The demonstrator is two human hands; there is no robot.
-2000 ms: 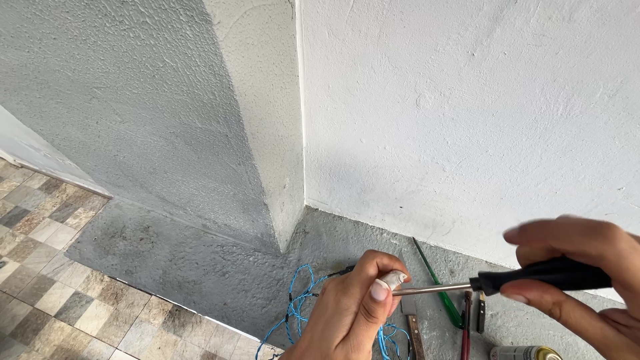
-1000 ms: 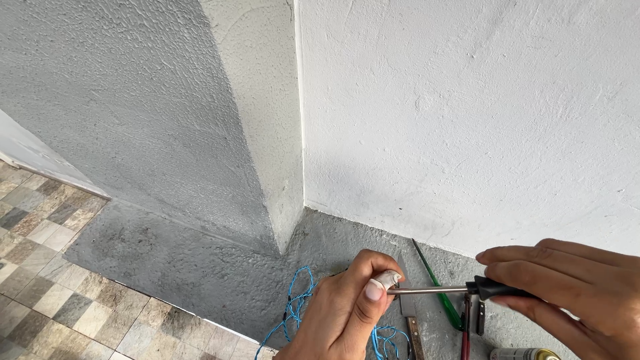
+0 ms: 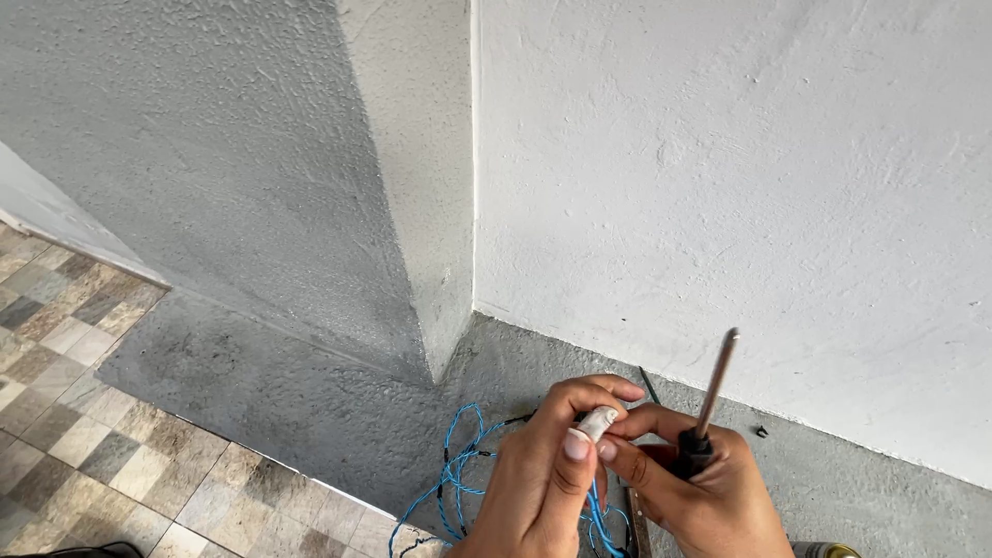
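Between the thumb and fingers of my left hand (image 3: pixel 554 457) is a small whitish plastic piece (image 3: pixel 597 424), worn and dirty. My right hand (image 3: pixel 690 473) keeps a screwdriver (image 3: pixel 717 384) in its palm, black handle down and metal shaft pointing up, while its thumb and forefinger touch the right side of the whitish piece. Twisted blue wires (image 3: pixel 457 465) with black bands lie in loops on the grey ledge left of my left hand. More blue wire (image 3: pixel 595 508) shows below the piece; whether it joins the piece is hidden.
The grey ledge (image 3: pixel 271 387) meets a white wall (image 3: pixel 736 194) and a grey pillar (image 3: pixel 271 194). A can (image 3: pixel 825 550) stands at the bottom edge, and a rusty metal strip (image 3: pixel 638 523) lies between my hands. A small black bit (image 3: pixel 762 431) is near the wall. Tiled floor (image 3: pixel 93 434) lies lower left.
The screwdriver's tip has left the whitish piece, and the shaft has swung from level to upright. My right hand has moved left to the piece, its thumb and forefinger now touching it.
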